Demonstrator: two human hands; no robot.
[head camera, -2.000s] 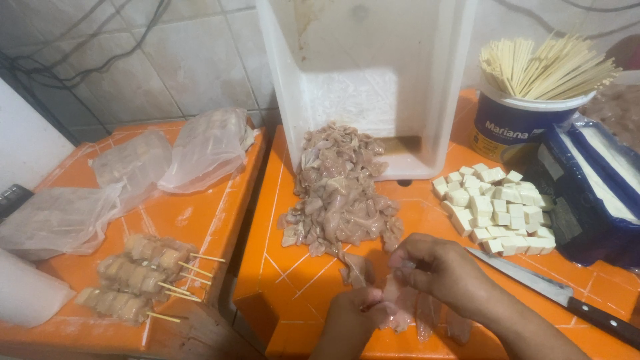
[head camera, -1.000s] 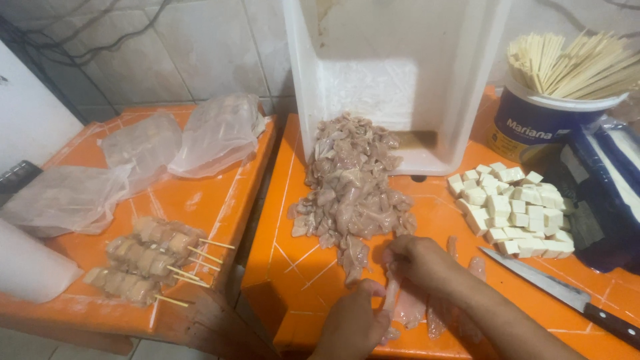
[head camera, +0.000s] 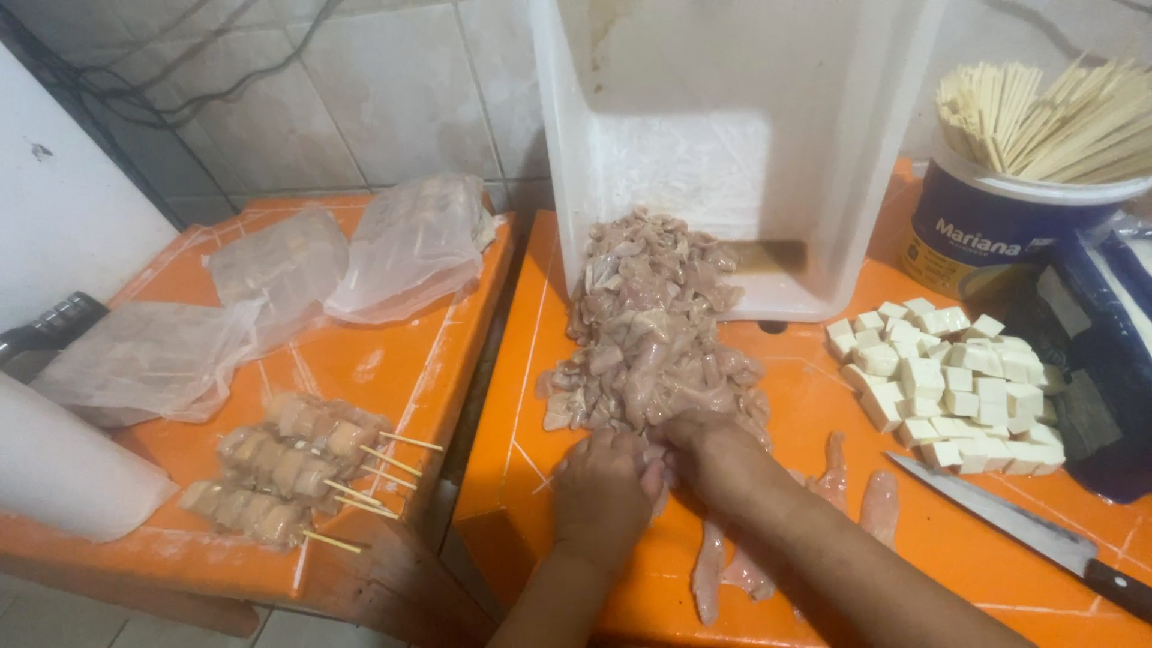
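Note:
A heap of raw meat pieces (head camera: 657, 342) spills from a tilted white plastic tub (head camera: 864, 207) onto an orange table. At the heap's lower edge my left hand (head camera: 605, 490) and my right hand (head camera: 720, 454) come close together, fingers bent on raw meat; just how each grips it is partly hidden. Strips of raw meat (head camera: 709, 571) lie under and beside my right forearm. To the right are white cheese-like cubes (head camera: 958, 382) and a knife (head camera: 999, 517) with a dark handle.
Skewers of meat (head camera: 279, 468) lie on a second orange table at left, with plastic-wrapped packs (head camera: 409, 238) and a white roll (head camera: 67, 459). A gap runs between the tables. A Mariana tub (head camera: 981, 225) holds wooden sticks (head camera: 1053, 121) beside a dark blue package (head camera: 1102, 360).
Both hands have moved up to the lower edge of the meat heap. The meat strips they were over a second ago now show more fully on the table.

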